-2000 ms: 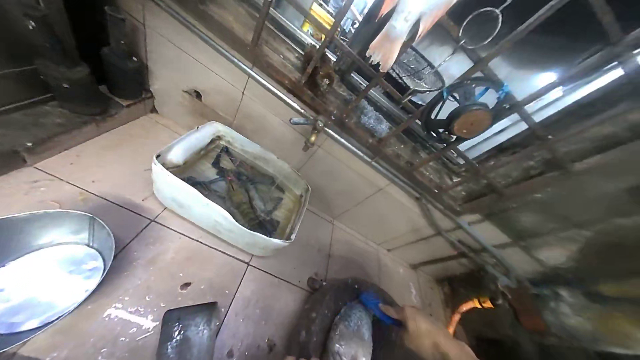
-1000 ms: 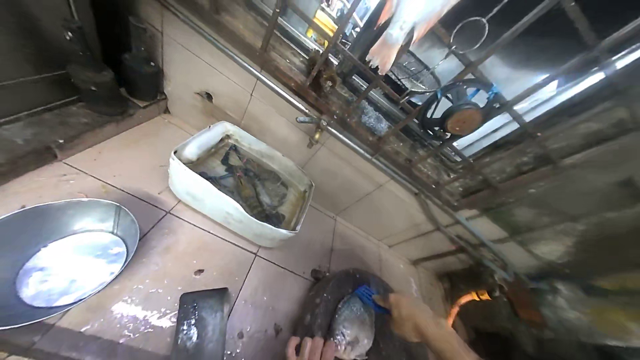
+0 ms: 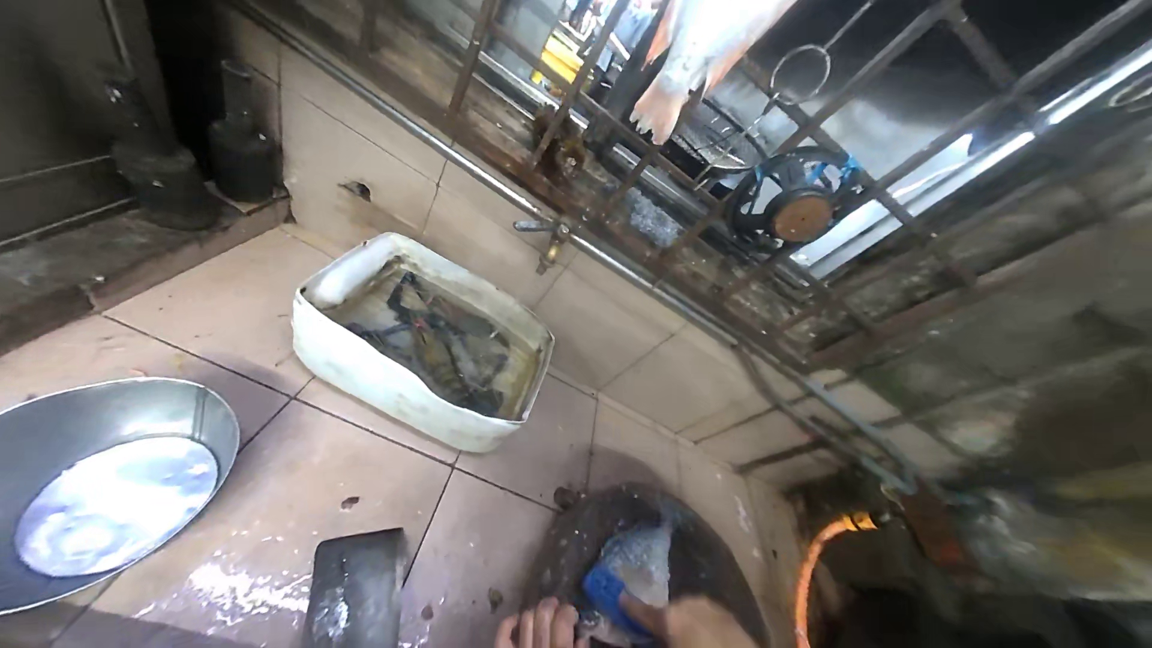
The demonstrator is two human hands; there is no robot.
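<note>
A silvery fish (image 3: 641,553) lies on a round dark board (image 3: 720,558) at the bottom of the head view. My right hand (image 3: 693,623) is closed around a blue brush or scaler (image 3: 605,589), which rests on the fish; its working face is hidden. At the near end of the fish, my left hand (image 3: 540,625) has its fingers curled against it, partly cut off by the bottom edge. Whitish wet bits show on the fish's surface.
A white plastic tub (image 3: 396,396) holds murky water and dark items. A metal basin (image 3: 211,409) stands left, a dark rectangular block (image 3: 355,585) nearer. Behind are a brass tap (image 3: 553,245), a metal grille (image 3: 643,166), a hanging fish (image 3: 688,63) and an orange hose (image 3: 807,576).
My right hand and the blue tool have moved from the far end of the fish down along it, closer to my left hand. My left hand has come into clear view since the earliest frame.
</note>
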